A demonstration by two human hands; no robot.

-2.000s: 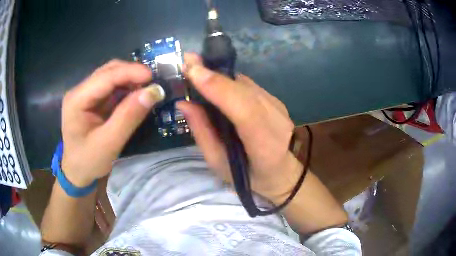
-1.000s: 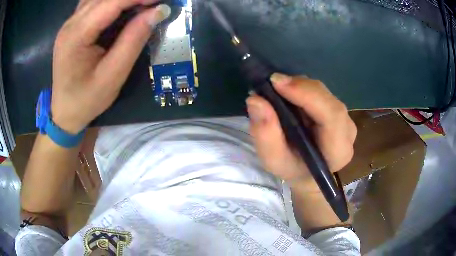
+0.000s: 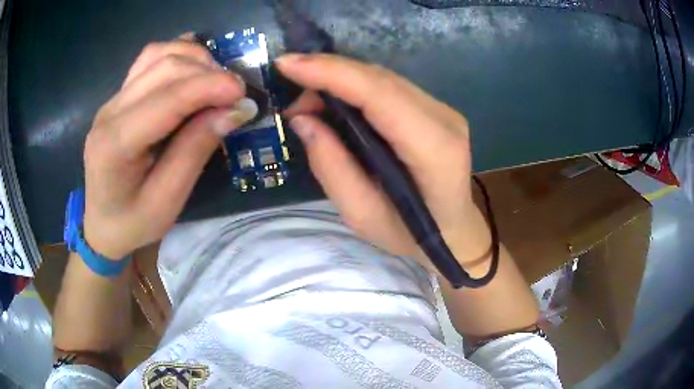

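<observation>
A blue phone circuit board (image 3: 257,144) with a silver area and gold edges lies on the dark green bench, partly hidden by my fingers. My left hand (image 3: 156,137) is over its left side, thumb and fingers pinched together; whether a small part is between them cannot be seen clearly. My right hand (image 3: 392,144) holds the black soldering iron (image 3: 388,171) in the crook of the hand, its front end blurred and pointing away to the far side. The right thumb and index finger are near the board's right edge.
The bench (image 3: 533,83) carries silvery specks beyond the iron. A dark mat (image 3: 502,4) shows at the far edge. Black cables (image 3: 664,83) hang at the far right. A white sheet with black rings (image 3: 9,228) is at the left. A cardboard box (image 3: 563,220) stands below the bench.
My right hand has moved left to the board and the iron has swung over it. My left hand stays over the board, which now sits lower in view.
</observation>
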